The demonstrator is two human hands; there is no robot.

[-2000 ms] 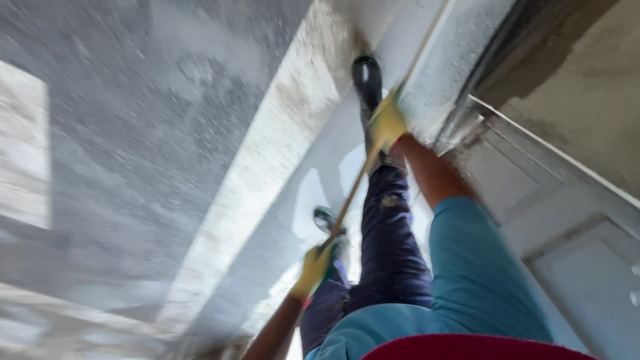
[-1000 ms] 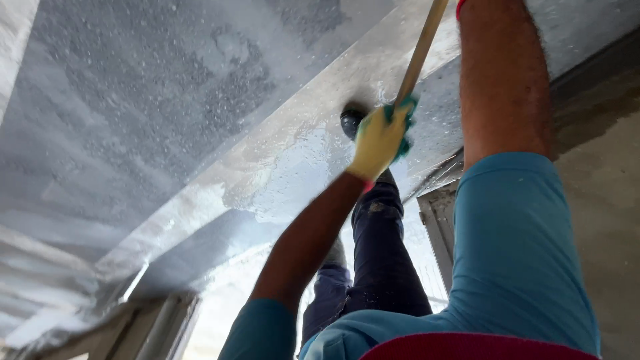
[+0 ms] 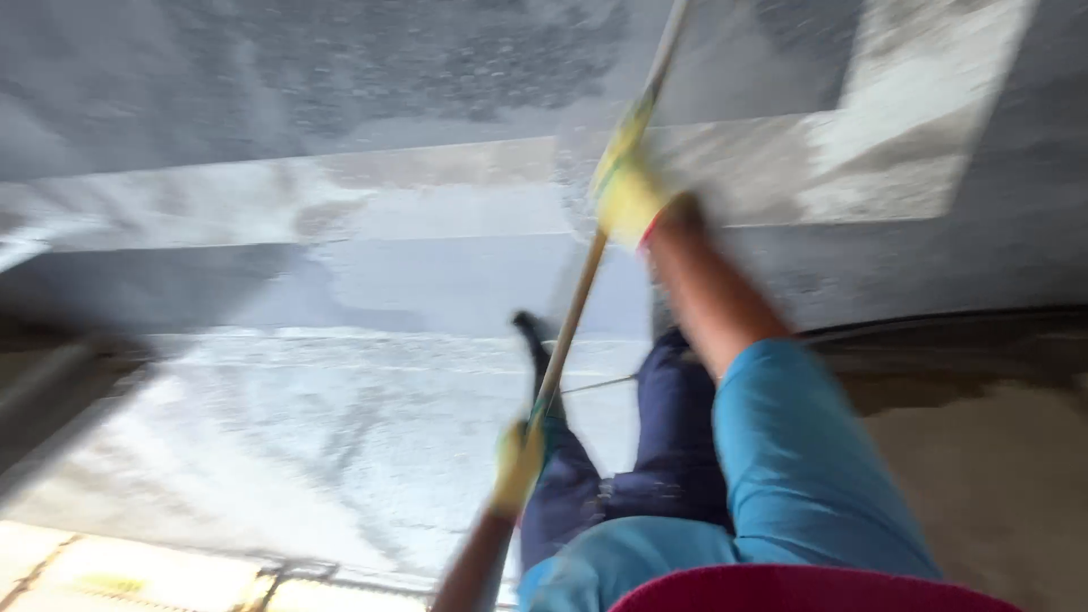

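A long wooden pole [image 3: 576, 314] runs at a slant from the top edge down to my lap. My right hand [image 3: 629, 183], in a yellow and green work glove with a red cuff, is closed around it high up. Lower down, near my thigh, my left hand [image 3: 520, 463] in a like glove grips the same pole close to its near part. The far end of the pole lies beyond the top of the view, so what it bears is hidden. Both gloves are blurred.
Around my dark boot [image 3: 534, 336] stretches a wet grey concrete floor [image 3: 425, 280] with bright patches of light. A dark edge [image 3: 943, 321] borders a brown wet surface [image 3: 977, 459] at the right. A blurred frame-like edge [image 3: 76, 408] stands at the left.
Since one second ago my left hand has come down towards my lap along with the pole, and my right hand is in view again. The view has turned strongly.
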